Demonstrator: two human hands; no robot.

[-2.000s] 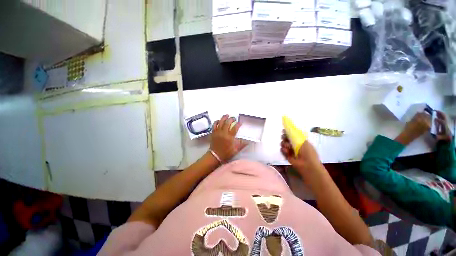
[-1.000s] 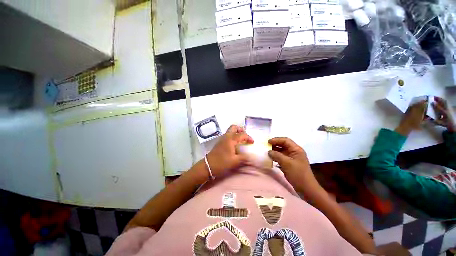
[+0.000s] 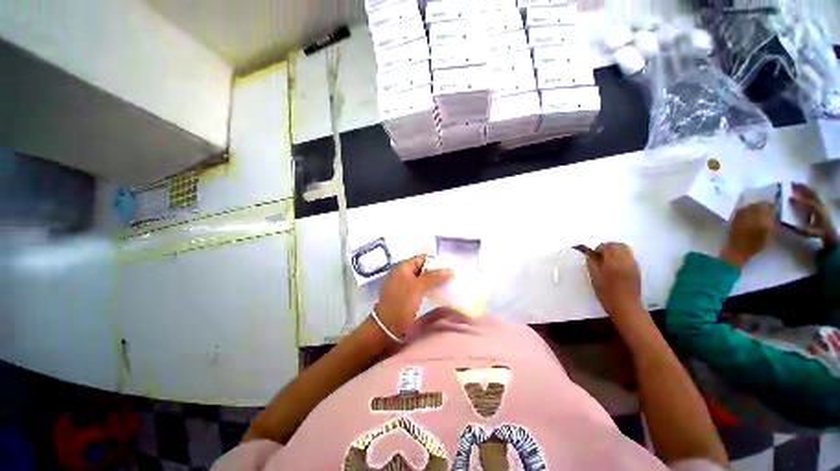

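My left hand [image 3: 405,292] is closed on a pale, brightly lit card [image 3: 458,292] with a yellow lower edge, near my body. An open white retail box part [image 3: 458,250] with a grey-lilac inside lies just beyond it. A box base [image 3: 371,260] with a dark rounded loop around a white centre sits left of my left hand. My right hand [image 3: 615,272] is at the right, with its fingertips on the slim utility knife [image 3: 586,251]; most of the knife is hidden by the hand.
Tall rows of stacked retail boxes [image 3: 488,78] stand at the back. A clear plastic bag [image 3: 702,101] with white pieces is at the back right. A person in green sleeves [image 3: 705,296] handles a box at the right, beside another white box [image 3: 714,190]. A seal sticker sheet [image 3: 183,190] lies far left.
My right hand has left the card and moved right to the knife. My left hand still holds the card. The camera view has shifted, and a dark marker-like object shows at the back.
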